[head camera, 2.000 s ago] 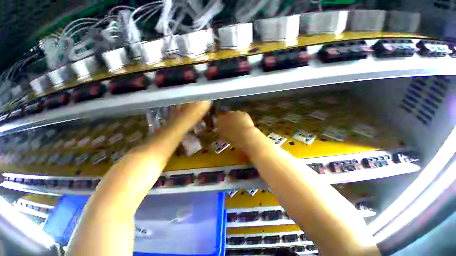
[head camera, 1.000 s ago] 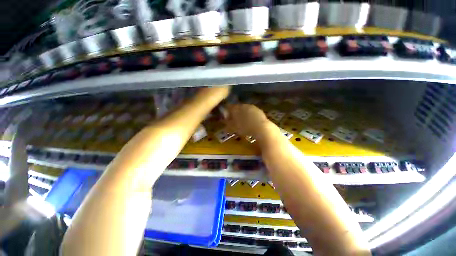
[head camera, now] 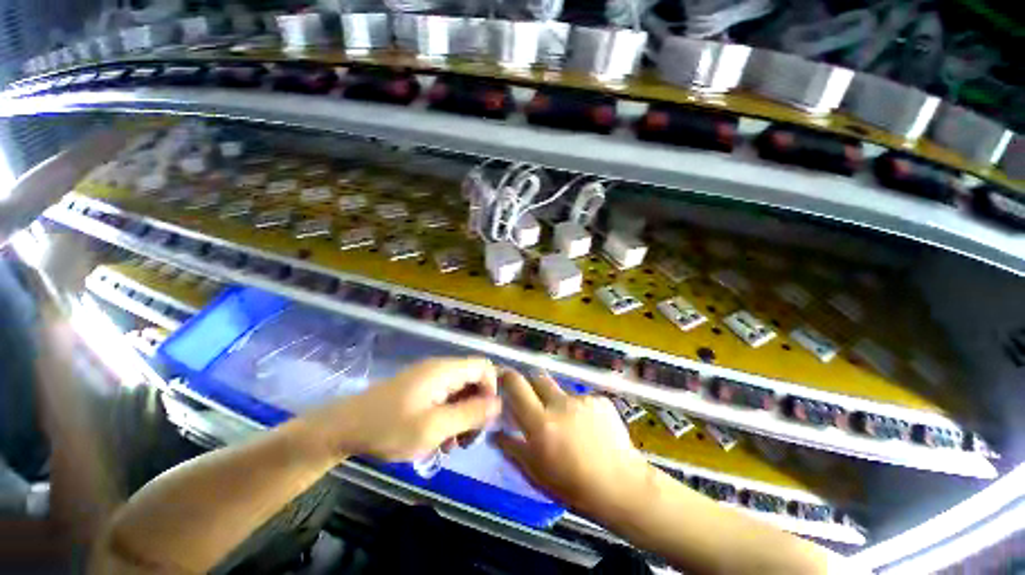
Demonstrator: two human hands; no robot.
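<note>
My left hand (head camera: 433,410) and my right hand (head camera: 576,436) are close together over the blue tray (head camera: 483,491). My left fingers are curled, and a small pale loop, seemingly a cable (head camera: 427,463), hangs below them. My right hand's fingers point towards the left; what it may hold is hidden or blurred. Several white adapters (head camera: 562,275) stand grouped on the yellow socket board (head camera: 495,294) of the middle shelf, with white cables (head camera: 514,202) looped behind them. Empty white sockets (head camera: 682,313) lie to their right.
The upper shelf (head camera: 450,120) carries a row of white adapters (head camera: 607,53) and red-and-black terminals (head camera: 579,111). A second blue tray section (head camera: 219,328) with a pale liner is at the left. Another person's arm (head camera: 67,180) reaches in at the far left. Lower shelves show beneath.
Both hands have come out of the middle shelf and down over the blue tray. The grouped adapters are now uncovered. The view has turned and tilted, and the other person's arm shows more.
</note>
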